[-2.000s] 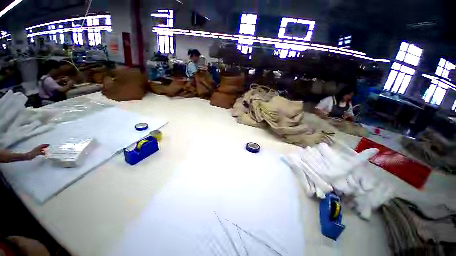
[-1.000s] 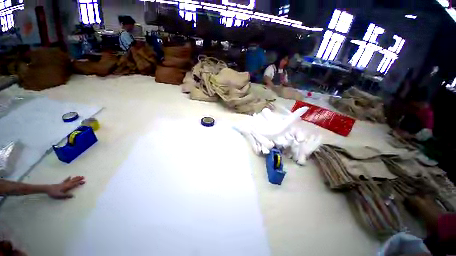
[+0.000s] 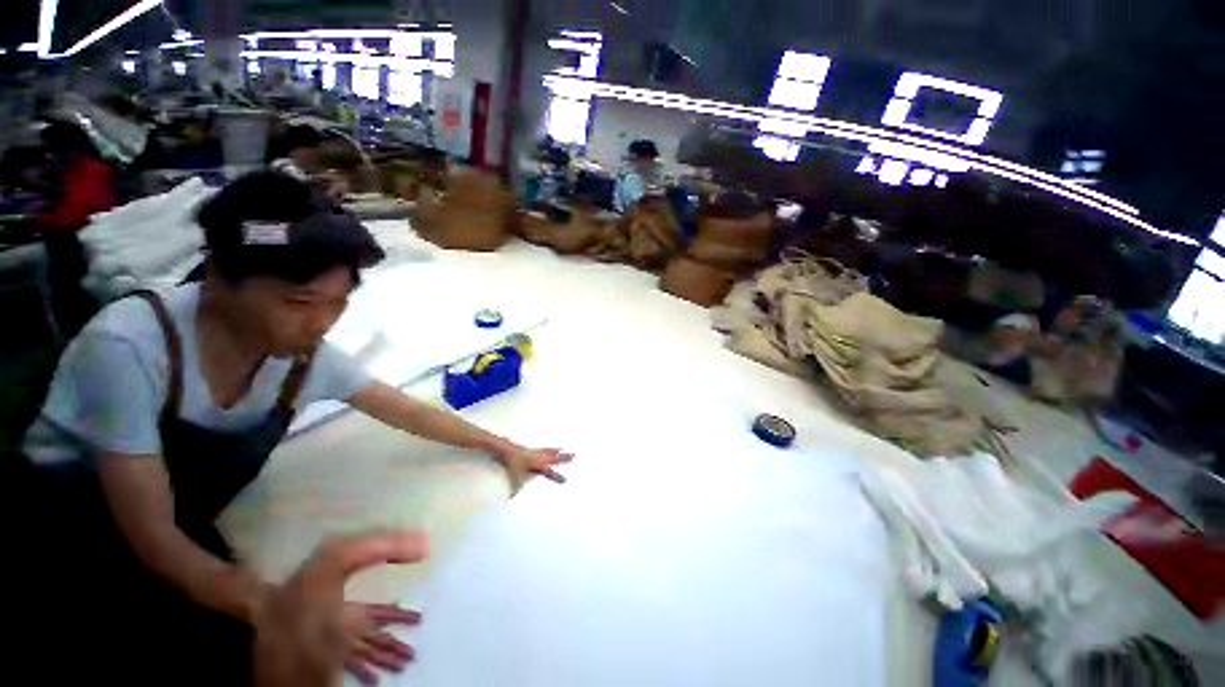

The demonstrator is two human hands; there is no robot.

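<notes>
A large white sheet [image 3: 672,577] lies flat on the pale table in front of me. My left hand [image 3: 329,591] is raised at the lower left, blurred, empty, with the fingers apart. My right hand is out of the picture. Another person [image 3: 202,376] in a white shirt and dark apron leans over the table from the left. One of their hands [image 3: 537,463] lies at the sheet's left edge, the other [image 3: 383,638] on the table just behind my left hand.
A blue tape dispenser [image 3: 484,379] and a small roll [image 3: 488,318] lie at the left, a dark-blue roll [image 3: 774,430] beyond the sheet. Beige bags [image 3: 873,349], white rolls [image 3: 994,517], a red flat piece [image 3: 1155,537] and another blue dispenser [image 3: 965,644] lie to the right.
The view has turned back to the left. The other person's head and body now show, and their hand has moved to the sheet's edge. My left hand has come up at the lower left.
</notes>
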